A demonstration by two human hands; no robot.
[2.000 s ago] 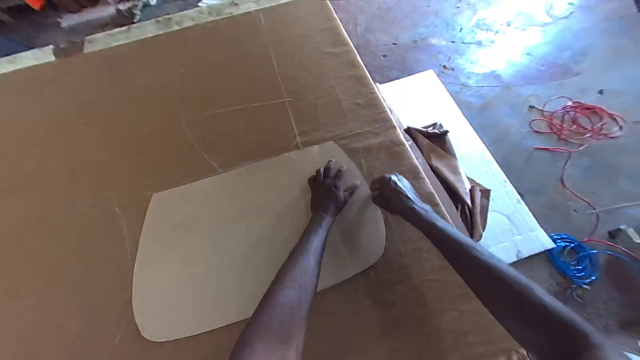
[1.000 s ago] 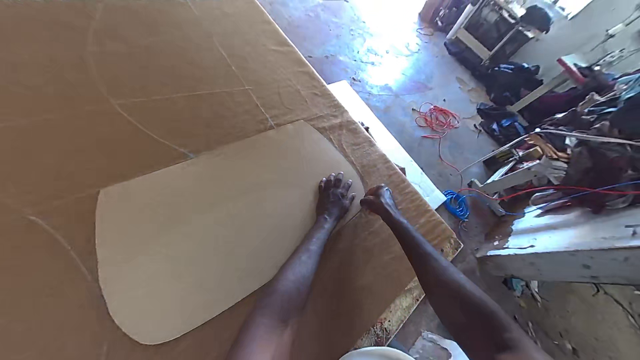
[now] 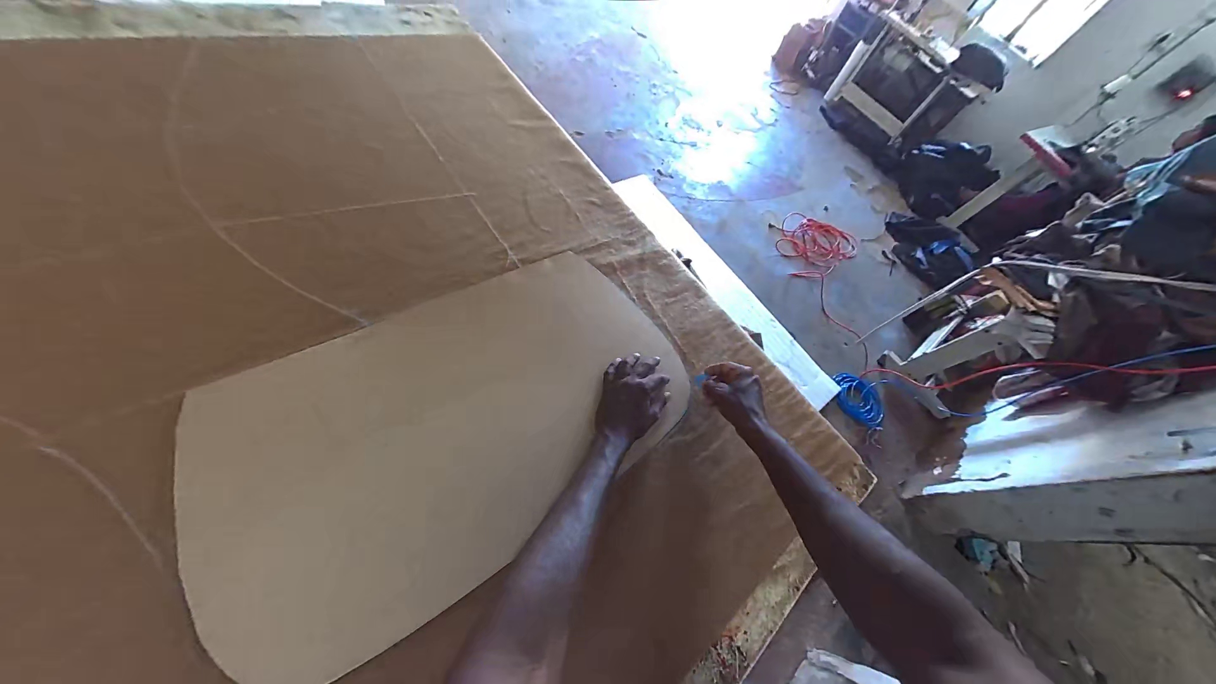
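Note:
A large rounded cardboard template (image 3: 408,427) lies flat on brown fabric (image 3: 313,171) spread over a table. Pale curved and straight lines mark the fabric around it. My left hand (image 3: 632,397) presses on the template near its right end, fingers slightly spread. Just past the template's right edge, my right hand (image 3: 733,391) pinches a small blue thing (image 3: 701,379), perhaps a piece of chalk, close to the fabric.
A white board (image 3: 731,285) juts out beyond the table's right edge. On the floor lie a coiled red cord (image 3: 817,242) and a coiled blue hose (image 3: 858,401). A wooden bench (image 3: 1073,484) and heaped cloth (image 3: 1073,332) stand at the right.
The view has shifted, showing more of the room at the right. My right hand has moved slightly off the template's right edge. My left hand stays on the template.

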